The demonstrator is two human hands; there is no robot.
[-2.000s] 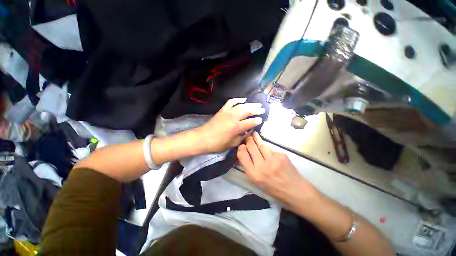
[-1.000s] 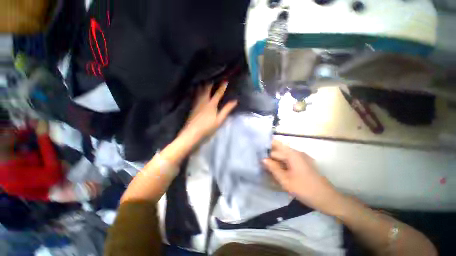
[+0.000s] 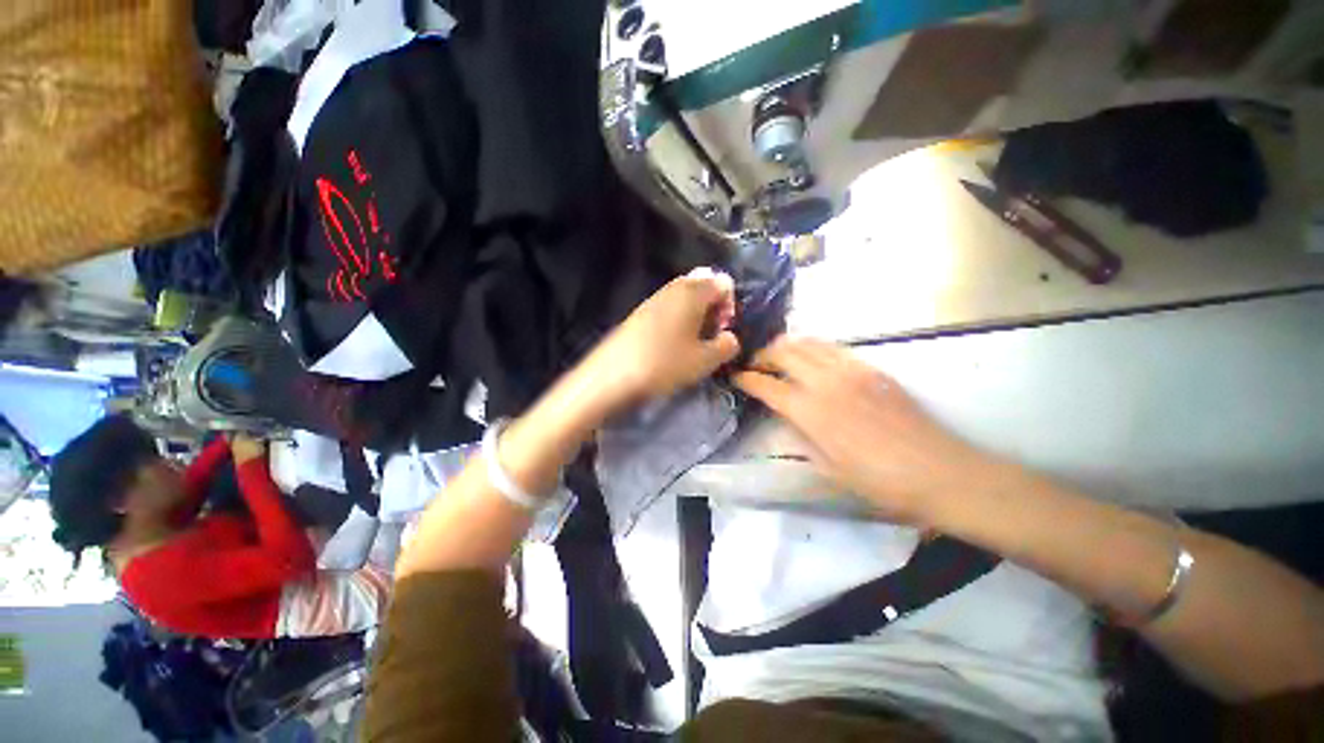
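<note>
The black garment body (image 3: pixel 516 218) with a red line print lies heaped left of the machine, its edge reaching the presser foot area. A grey piece (image 3: pixel 656 447) hangs from it below my hands. My left hand (image 3: pixel 680 337) has its fingers curled on the black cloth just in front of the needle area. My right hand (image 3: pixel 835 407) lies beside it, fingertips on the dark cloth edge. The sewing machine (image 3: pixel 755 58) is white with a teal edge. The needle itself is hard to make out.
Thread snips (image 3: pixel 1048 232) and a black scrap (image 3: pixel 1140 163) lie on the machine bed at the right. A white cloth (image 3: pixel 813 573) with a black strip covers my lap. A person in red (image 3: pixel 218 573) sits at another machine at the left. A yellow-brown surface (image 3: pixel 102 131) fills the upper left.
The view has turned left, bringing the person in red into fuller view. My left hand has come back from the black cloth towards my right hand. The grey piece is less spread out.
</note>
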